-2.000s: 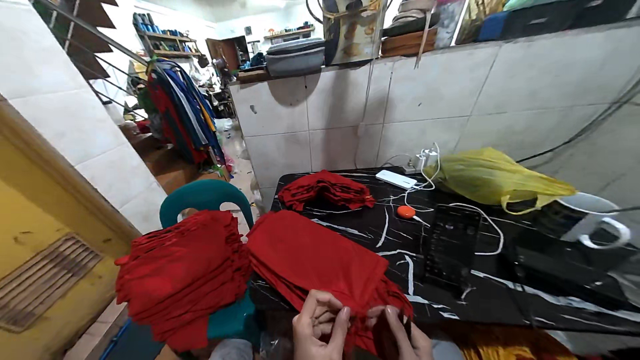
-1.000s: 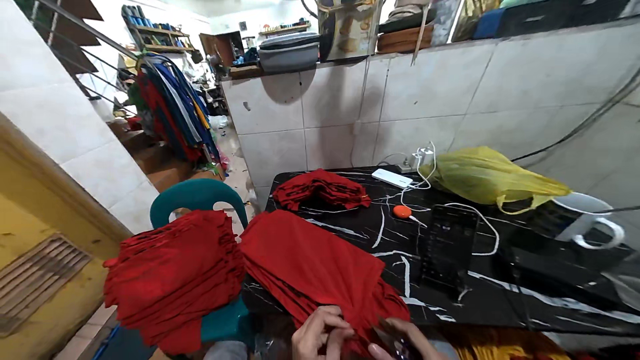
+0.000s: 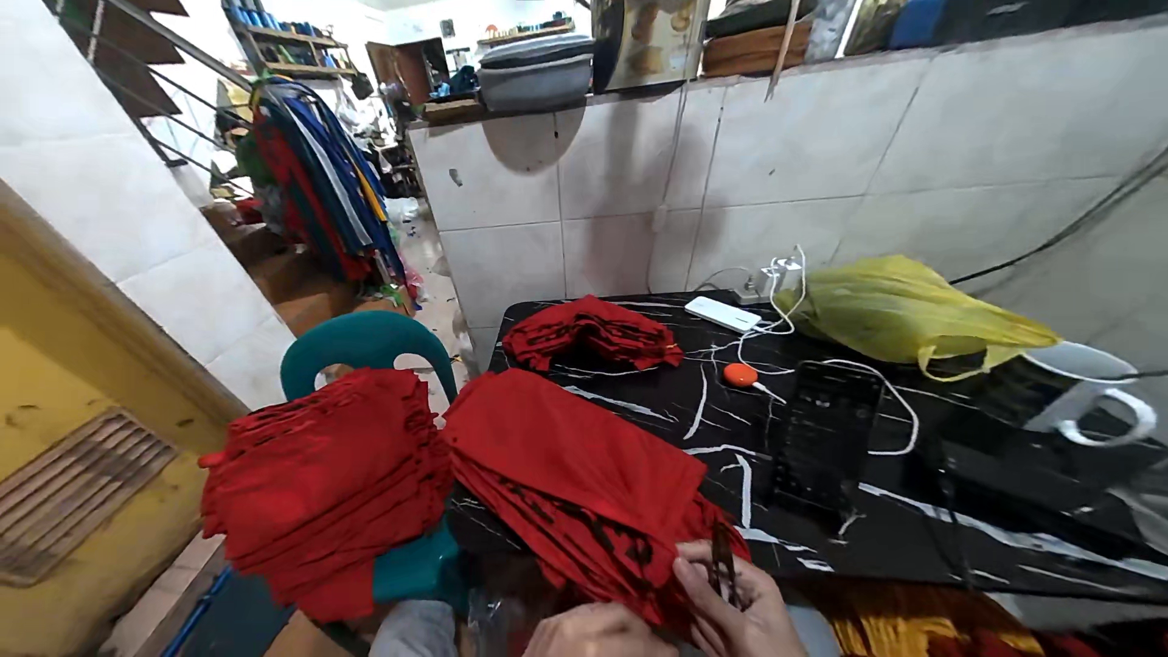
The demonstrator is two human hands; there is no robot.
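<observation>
A stack of folded red fabric pieces [image 3: 584, 456] lies at the near edge of the black marble-patterned table [image 3: 639, 401]. My left hand [image 3: 598, 631] is closed at the lower edge of this stack, partly cut off by the frame; its grip cannot be made out. My right hand [image 3: 739, 602] holds a small dark tool [image 3: 723, 561], likely thread snips, pointing up, at the stack's near right corner. A second stack of red fabric [image 3: 328, 484] rests on a green plastic chair [image 3: 365, 347] to the left. A smaller red bundle [image 3: 589, 336] sits farther back on the table.
A smartphone [image 3: 826, 438], an orange round object [image 3: 740, 374], a white power bank [image 3: 723, 314] and white cables lie on the table's right half. Behind them are a yellow plastic bag [image 3: 912, 315] and a white mug [image 3: 1086, 392]. A tiled wall [image 3: 776, 173] bounds the table's back.
The dark tool now shows upright in my right hand, which has come farther into view. My left hand has moved lower, toward the bottom of the frame.
</observation>
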